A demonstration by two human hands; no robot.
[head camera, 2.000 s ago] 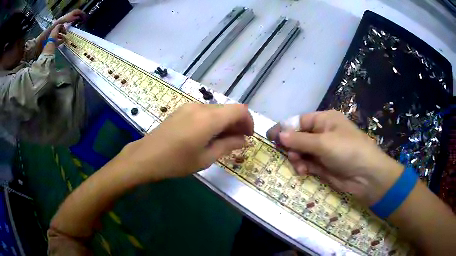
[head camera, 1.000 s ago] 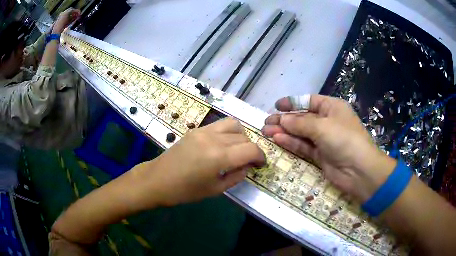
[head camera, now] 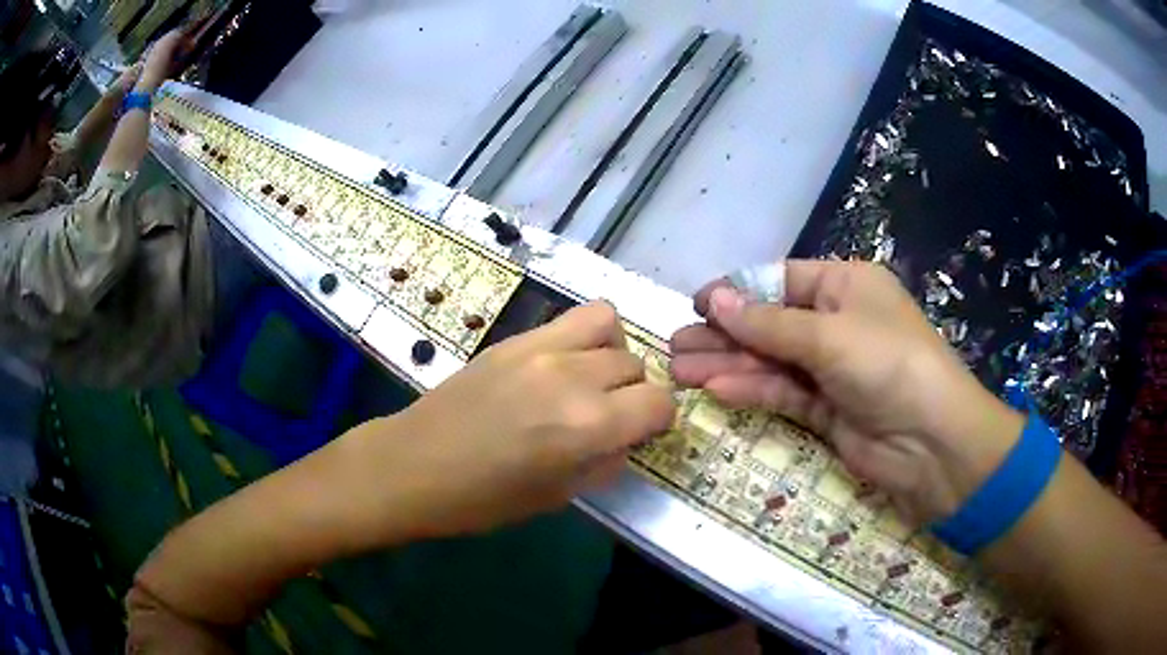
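Note:
A long yellow circuit board panel [head camera: 755, 448] lies in the rail track, with dark red components standing on it. My left hand [head camera: 525, 416] is over the panel's near end, back of the hand up, fingertips curled down and hidden. My right hand [head camera: 832, 365], with a blue wrist strap [head camera: 998, 480] and a white cover on one finger [head camera: 758, 279], is held just above the panel, palm partly up and fingers curled. Its thumb rests against the covered finger. Whether either hand pinches a small component cannot be made out.
A black tray [head camera: 979, 186] of loose silver components stands at the right, with dark red pieces beyond it at the edge. Grey support bars [head camera: 666, 141] lie on the white bench. Another panel [head camera: 448, 275] lies further left past a dark gap. A person [head camera: 96, 192] works at the far left.
My left hand has moved down onto the panel from its raised pose, and a gap between panels now shows. My right hand's thumb has moved against the covered finger. The view has shifted slightly.

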